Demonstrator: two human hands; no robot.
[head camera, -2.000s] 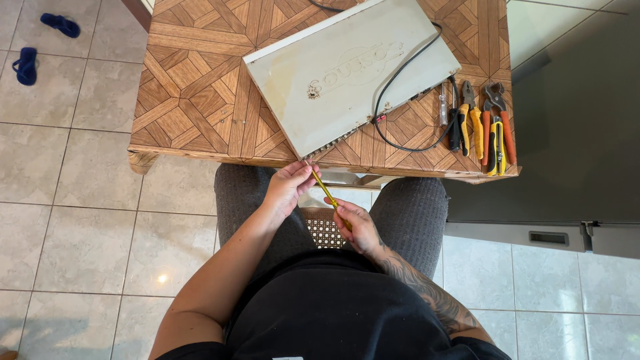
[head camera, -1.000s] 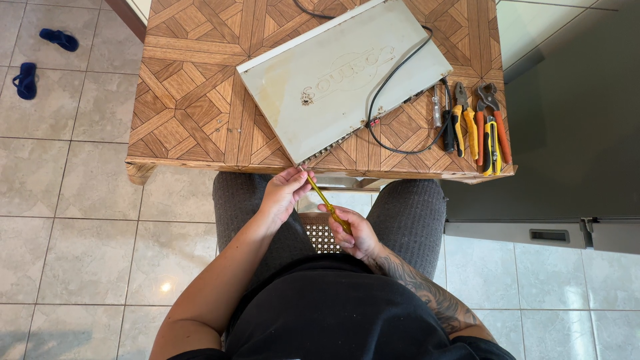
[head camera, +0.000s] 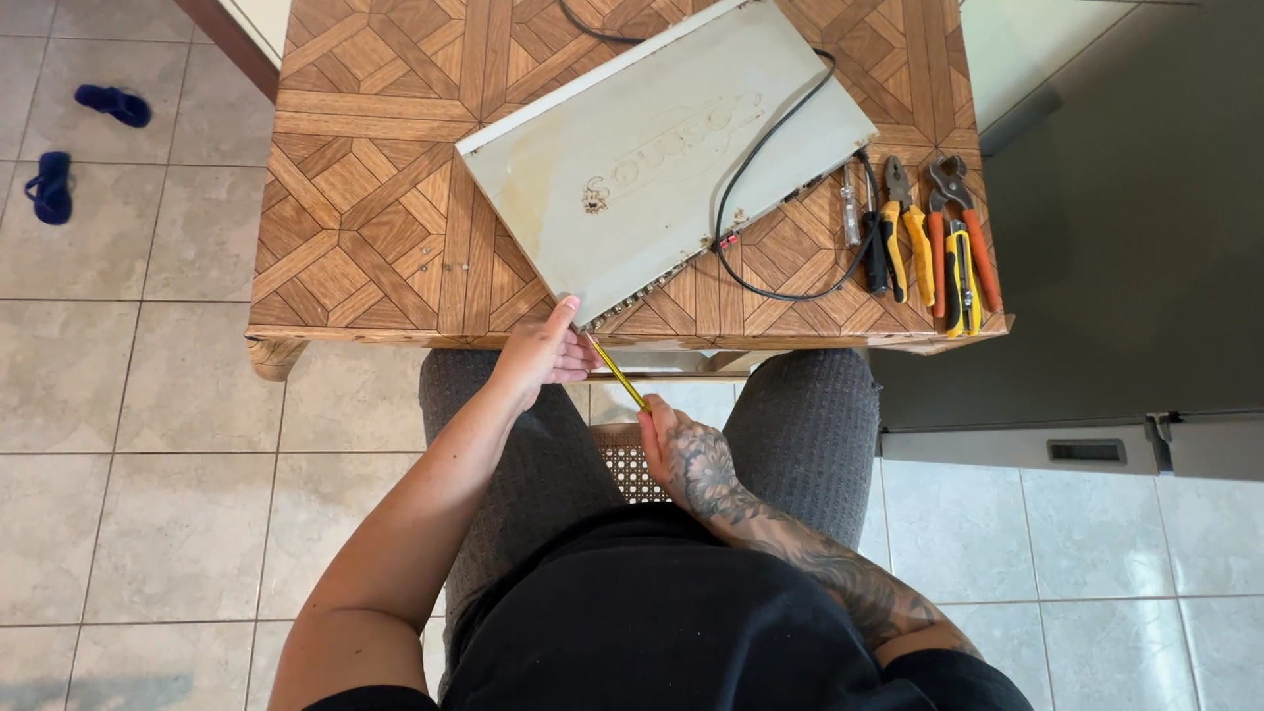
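A pale metal electronic device case (head camera: 662, 158) with stains and raised lettering lies at an angle on the wood-patterned table (head camera: 375, 227), its near corner at the front edge. My left hand (head camera: 545, 355) is at that corner, thumb on top and fingers below. In my right hand (head camera: 676, 434) is the handle of a yellow screwdriver (head camera: 619, 375), whose tip points at the corner beside my left fingers. The exact contact of the tip is too small to tell. A row of connectors lines the near side of the case.
A black cable (head camera: 729, 188) loops over the case and table. To the right lie a clear-handled screwdriver (head camera: 850, 209), a black-handled screwdriver (head camera: 875, 252), yellow-handled pliers (head camera: 918, 247), orange-handled pincers (head camera: 983, 252) and a yellow utility knife (head camera: 958, 281). Small screws (head camera: 447, 265) lie left of the case.
My left fingers were pinched around the screwdriver's front end; now they are spread at the case corner with the thumb on top. My right hand still holds the screwdriver.
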